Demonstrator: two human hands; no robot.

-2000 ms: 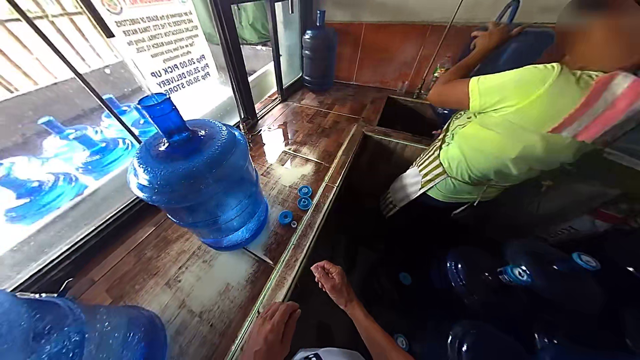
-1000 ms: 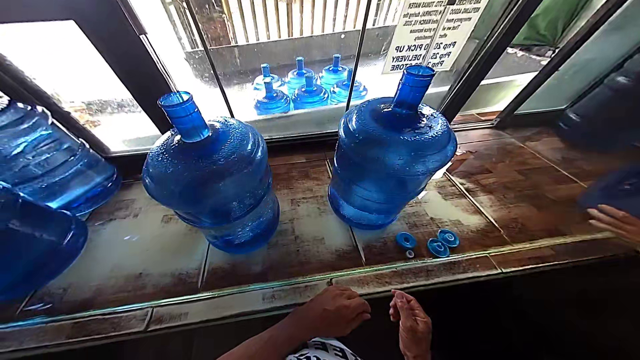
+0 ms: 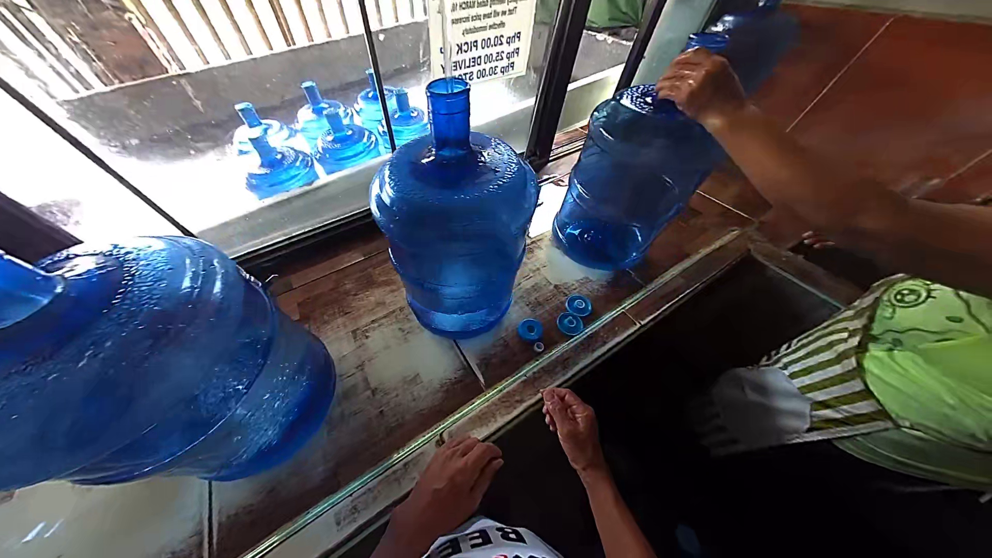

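My left hand (image 3: 457, 477) rests on the edge of the tiled counter (image 3: 403, 364), its fingers curled and nothing seen in it. My right hand (image 3: 572, 422) hangs just off that edge, thumb and fingertips pressed together; whether they pinch something small cannot be told. Nearest ahead of both hands lie blue plastic bottle caps (image 3: 570, 323) and a small white ring (image 3: 539, 347). Behind them an upright blue water jug (image 3: 457, 225) stands with a stream entering its neck and some water at its bottom. A large blue jug (image 3: 170, 364) is at the left.
At right a co-worker's hand (image 3: 701, 81) grips the neck of another blue jug (image 3: 635, 178) on the counter. The co-worker wears a striped apron (image 3: 829, 372). Several jugs (image 3: 341, 139) stand outside the glass. A dark recess (image 3: 659, 434) lies below the counter edge.
The co-worker's hand, at the right edge one second ago without a visible jug in its grip, now holds a jug on the counter. My hands stay near the counter edge. The view has swung about.
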